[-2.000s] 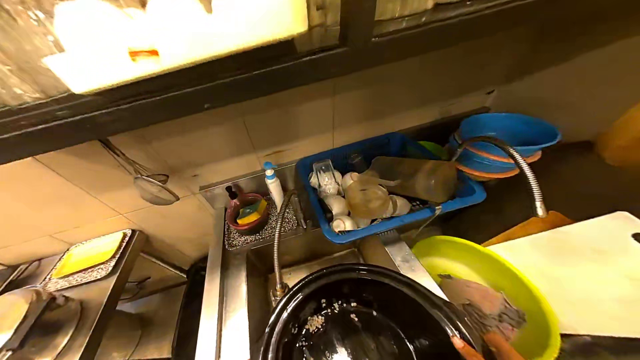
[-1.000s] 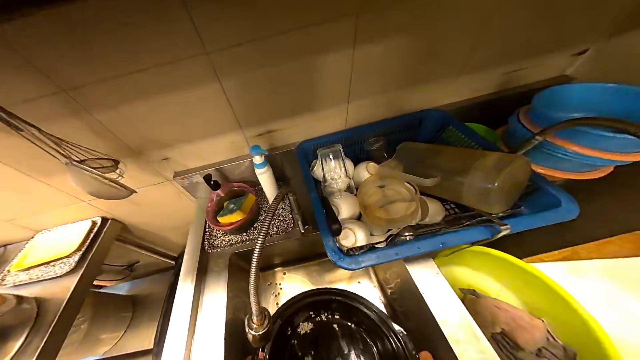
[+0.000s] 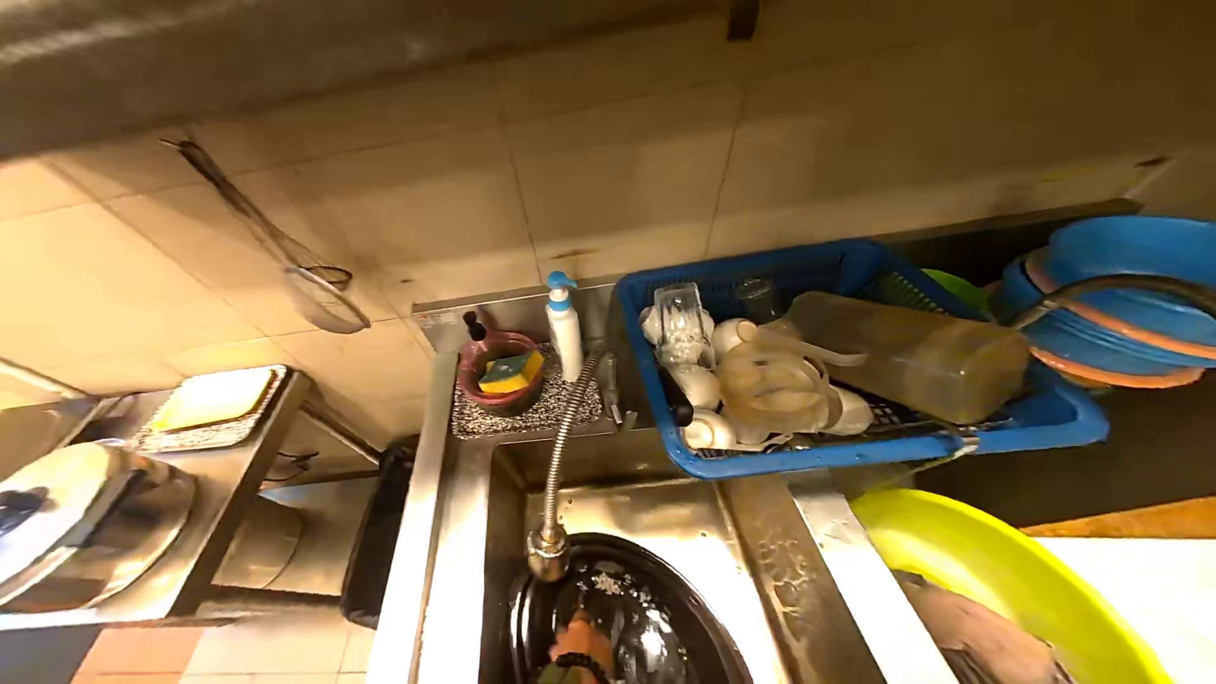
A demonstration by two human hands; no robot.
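Note:
A black basin [image 3: 679, 608] stands in the steel sink [image 3: 655, 513], wet and shiny, with small pale bits on its inside. A hand, which looks to be my left hand [image 3: 581, 638], reaches over the left part of the basin from the bottom edge, a dark band at its wrist. Its fingers are blurred, so I cannot tell if they hold anything. The metal tap nozzle [image 3: 548, 554] on a flexible hose [image 3: 562, 446] hangs just above and left of this hand, over the basin's rim. My right hand is out of view.
Behind the sink, a blue plastic basket [image 3: 788, 463] holds cups, glasses and a clear pitcher [image 3: 912, 356]. Left of it are a pump bottle [image 3: 564, 337] and a bowl [image 3: 503, 394] with a sponge. A lime-green tub [image 3: 1007, 551] and blue basins [image 3: 1130, 256] are at right.
The black basin has gone lower into the sink. The fingers seen at its right rim earlier have left view, and a hand now reaches over its left part. The view has shifted.

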